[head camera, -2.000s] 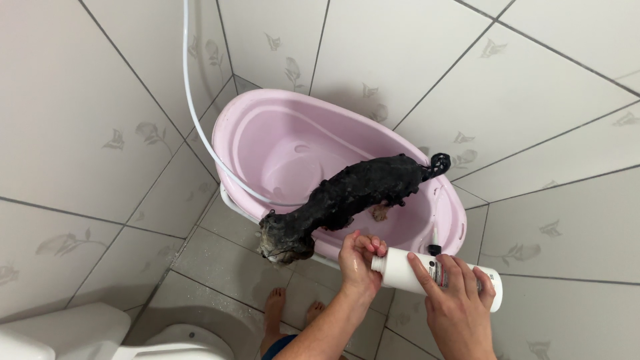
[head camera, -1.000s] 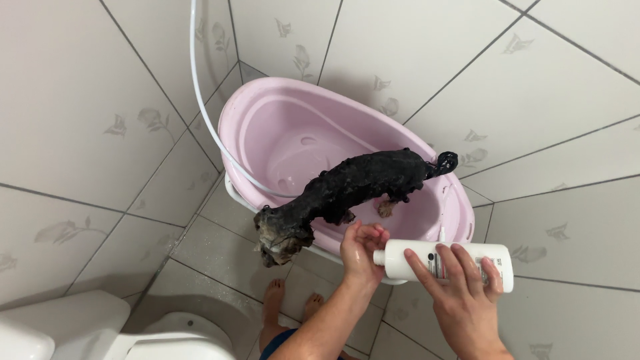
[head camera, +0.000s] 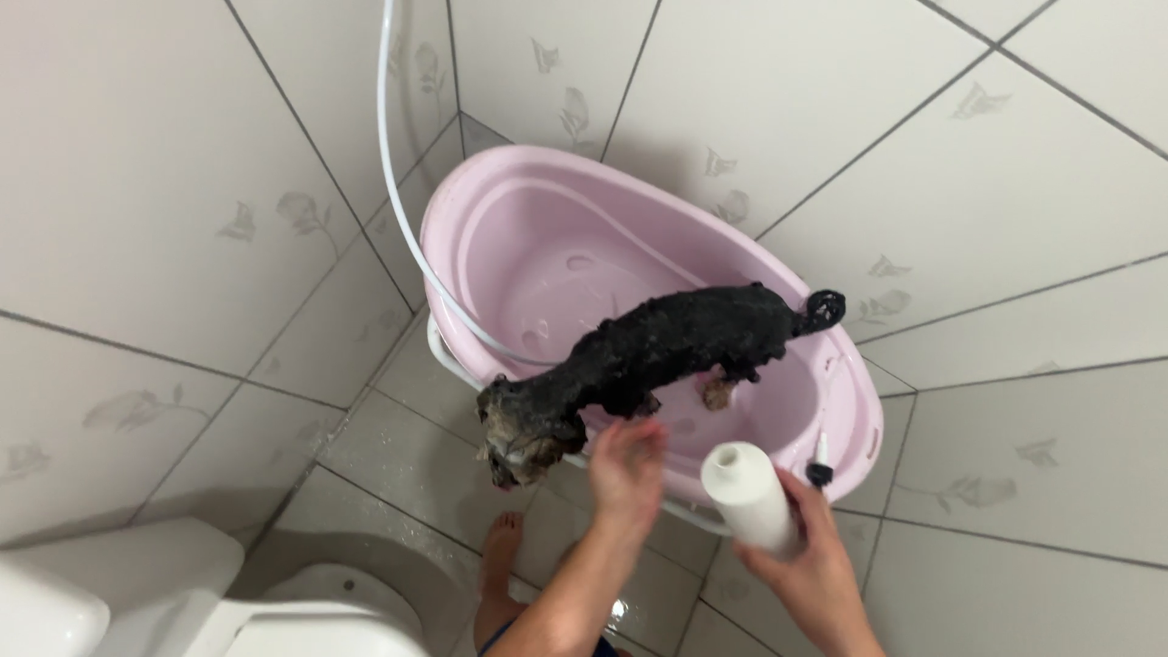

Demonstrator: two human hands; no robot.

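Observation:
A wet black dog (head camera: 675, 342) with a tan-grey face stands in a pink plastic baby bathtub (head camera: 771, 251), its head hanging over the near rim. My left hand (head camera: 628, 470) is raised, blurred, by the near rim just right of the dog's head; its palm is partly hidden, and I see no object in it. My right hand (head camera: 803, 538) is closed around a white plastic bottle (head camera: 748, 497), held tilted with its uncapped mouth upward. A small white item with a black end (head camera: 819, 461) lies at the tub's right end.
A white hose (head camera: 392, 173) runs down over the tub's left rim and behind the dog. Tiled walls (head camera: 912, 182) meet behind the tub. A white toilet (head camera: 310, 630) stands at the lower left, and a bare foot (head camera: 502, 538) is on the tiled floor.
My right hand has turned the bottle from lying sideways to mouth up. The bottle's mouth has moved away from my left hand, which was cupped below it.

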